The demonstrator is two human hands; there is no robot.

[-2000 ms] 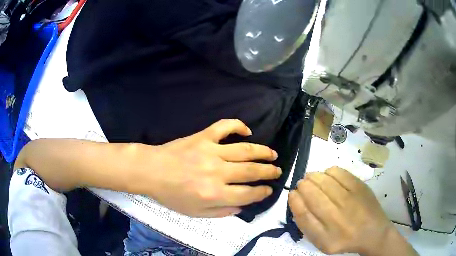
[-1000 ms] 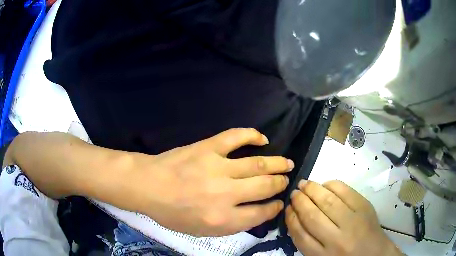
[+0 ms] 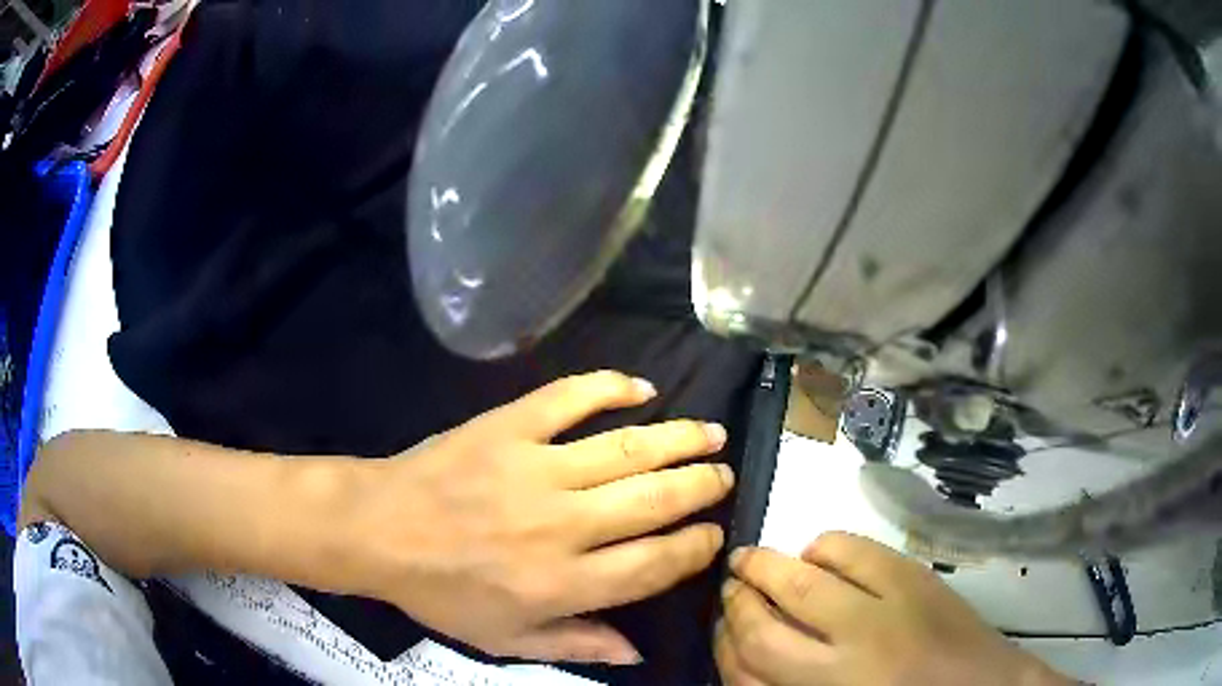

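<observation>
A large black garment piece (image 3: 295, 268) lies over the table, with a narrow black strip (image 3: 761, 449) along its right edge, running up to the needle area under the machine head (image 3: 911, 161). My left hand (image 3: 536, 516) lies flat on the cloth, fingers spread, fingertips near the strip. My right hand (image 3: 844, 610) pinches the strip at its lower end, close to my left fingertips. The needle itself is hidden by the machine head.
A grey glossy oval cover (image 3: 550, 174) blocks part of the cloth. Dark snips (image 3: 1111, 599), a round metal disc (image 3: 872, 418) and a tan block (image 3: 813, 402) are on the machine bed. A blue basket (image 3: 51, 308) and a red-orange basket (image 3: 138, 101) stand at left.
The view has shifted, so the machine head and oval cover now sit further left and cover more. Both hands keep about the same places on the cloth and strip, slightly lower in view.
</observation>
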